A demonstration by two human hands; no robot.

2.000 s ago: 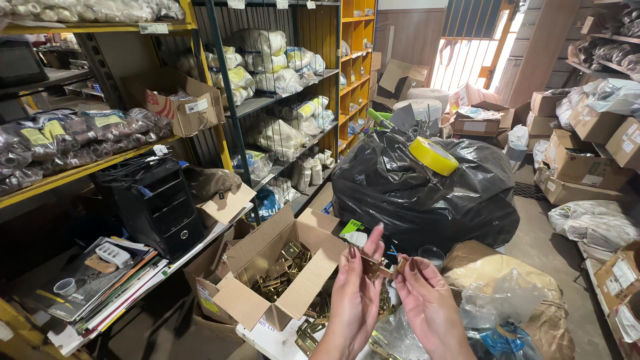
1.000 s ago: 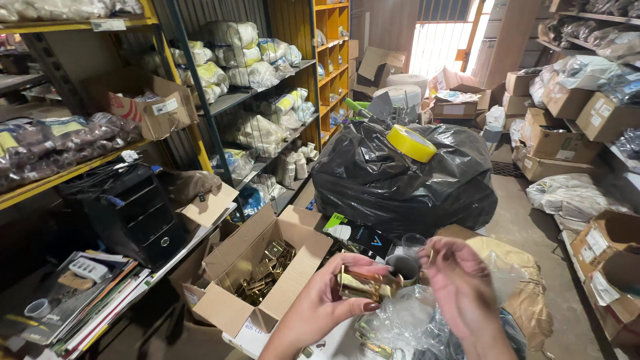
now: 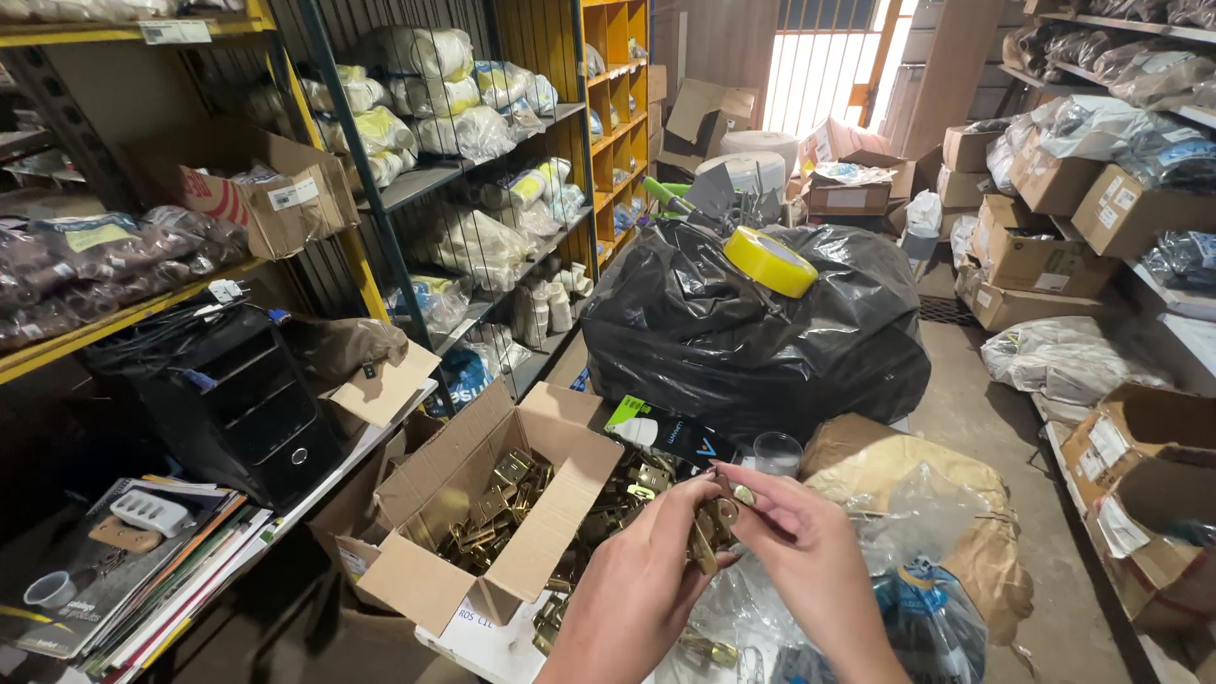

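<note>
Brass-coloured metal brackets (image 3: 712,537) are gripped in my left hand (image 3: 632,579), low at the centre. My right hand (image 3: 807,551) meets it from the right, its fingertips pinching a small piece that they largely hide. Just left of my hands, an open cardboard box (image 3: 541,518) holds many similar brass-coloured fittings (image 3: 499,508). More loose fittings (image 3: 608,503) lie between that box and my left hand. Clear plastic bags (image 3: 750,608) are under and beside my right hand. A clear plastic cup (image 3: 777,454) stands just beyond my fingers, beside a black and green lamp package (image 3: 665,427).
A large black plastic bundle (image 3: 741,351) with a yellow tape roll (image 3: 770,261) stands beyond my hands. Brown paper wrapping (image 3: 912,475) lies right. A black computer tower (image 3: 228,399) and shelves of bagged parts (image 3: 475,180) are at left; cardboard boxes (image 3: 1035,247) line the right side.
My hands were apart one second ago, the right one raised and blurred; now they are together, with the right fingertips at the metal pieces in my left hand.
</note>
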